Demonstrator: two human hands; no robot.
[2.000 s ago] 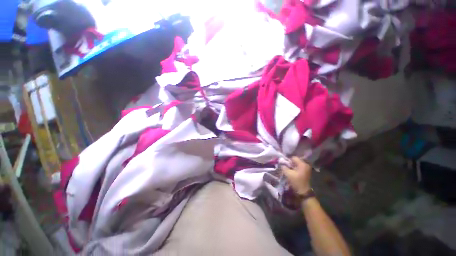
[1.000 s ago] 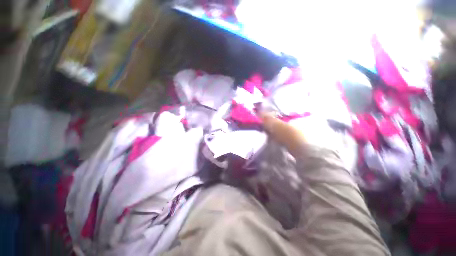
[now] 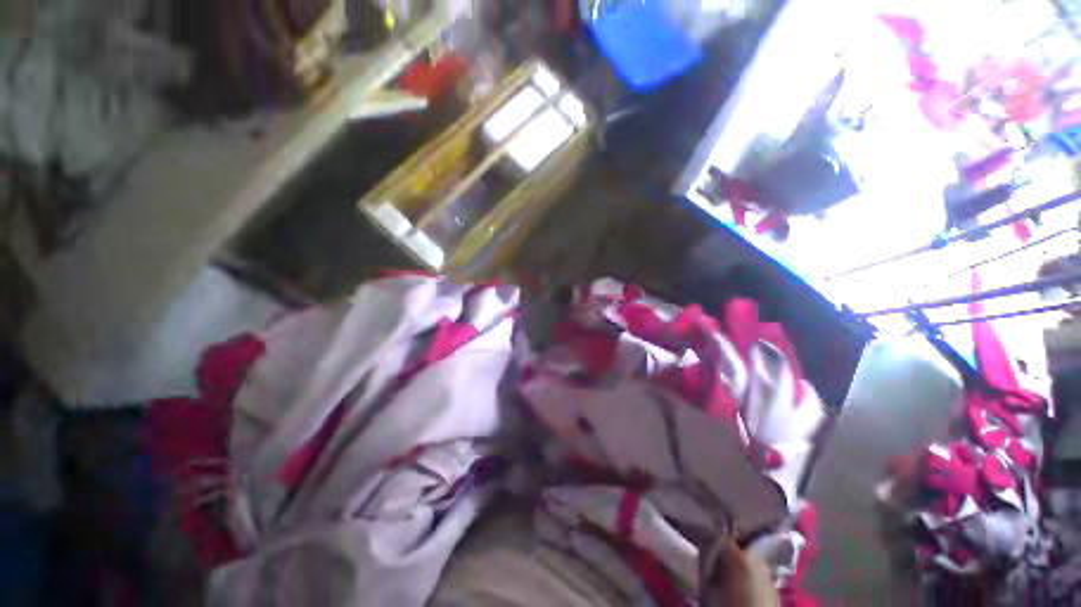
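Observation:
A large heap of pale and magenta fabric pieces lies across my lap on the left. A second ruffled bundle of the same fabric lies beside it, with magenta edges along its top and right. My right hand is small, blurred and cut off by the bottom edge. Its fingers are closed on the pale fabric at the lower right of this bundle. My left hand is not in view.
A white sewing table with a blue edge and magenta pieces stands at upper right, glaring. More pale-magenta fabric hangs at right. A wooden-framed box, a blue seat and a pale board stand ahead and left.
The view has swung left, so the table has shifted right. My right hand has gone from the middle of the fabric to the bottom edge. The second bundle now lies beside the lap heap.

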